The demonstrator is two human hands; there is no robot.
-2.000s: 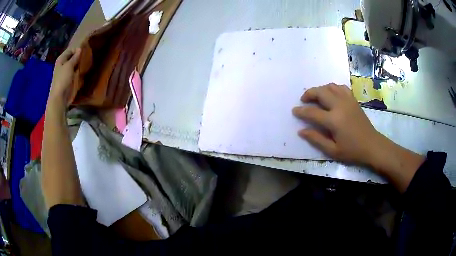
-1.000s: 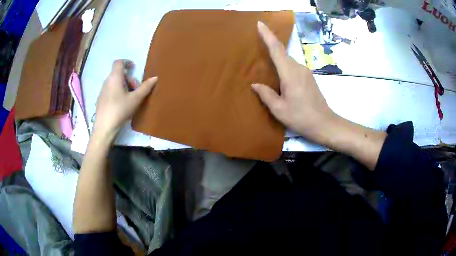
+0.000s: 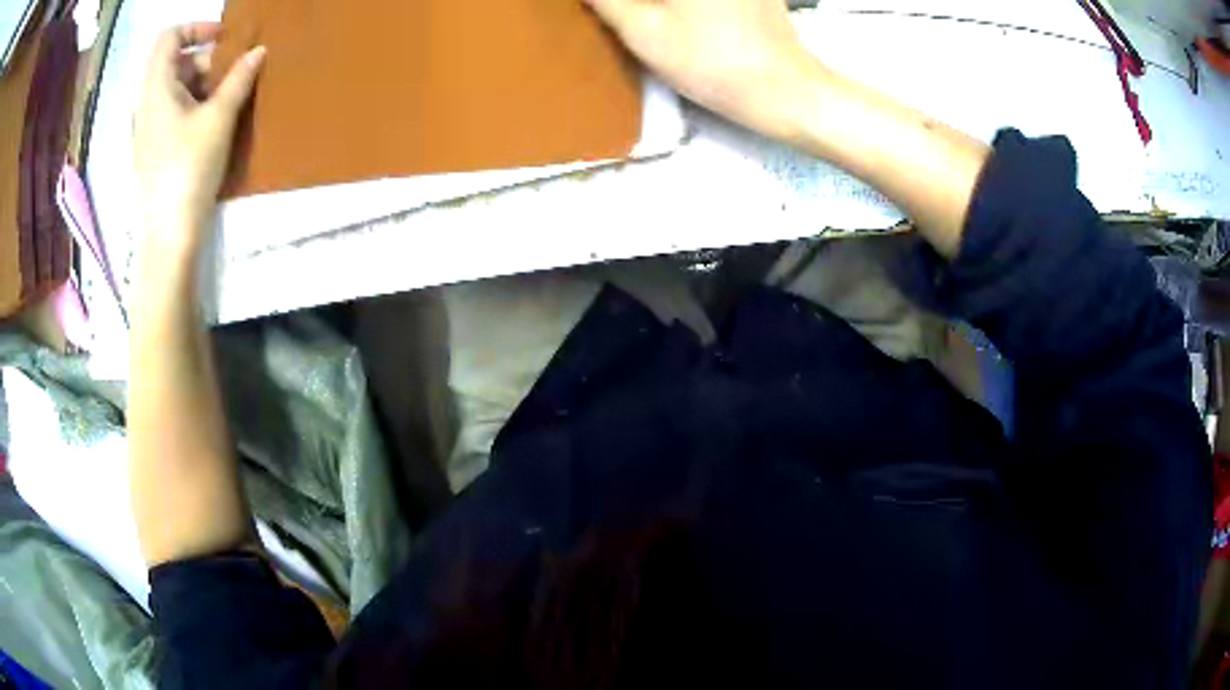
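The brown panel (image 3: 432, 95) lies on top of the white panel (image 3: 661, 119) on the pale machine table, its upper part cut off by the top edge. The white panel shows at the right corner and along the lower edge. My left hand (image 3: 196, 121) is at the brown panel's left edge, thumb near the edge; whether it pinches the panel is unclear. My right hand (image 3: 708, 54) rests on the panel's upper right with its fingertips cut off by the picture's top. The needle area is out of view.
The stack of brown pieces (image 3: 47, 162) stands at the far left, beside a pink strip (image 3: 81, 216). Thread snips with a red cord (image 3: 1130, 95) lie at the upper right. Grey-green cloth (image 3: 304, 418) and a white sheet (image 3: 81, 472) hang at lower left, below the table edge.
My left hand went from the stack to the table. A brown panel now covers the white one. The view has since tilted down, and the machine head has left the picture.
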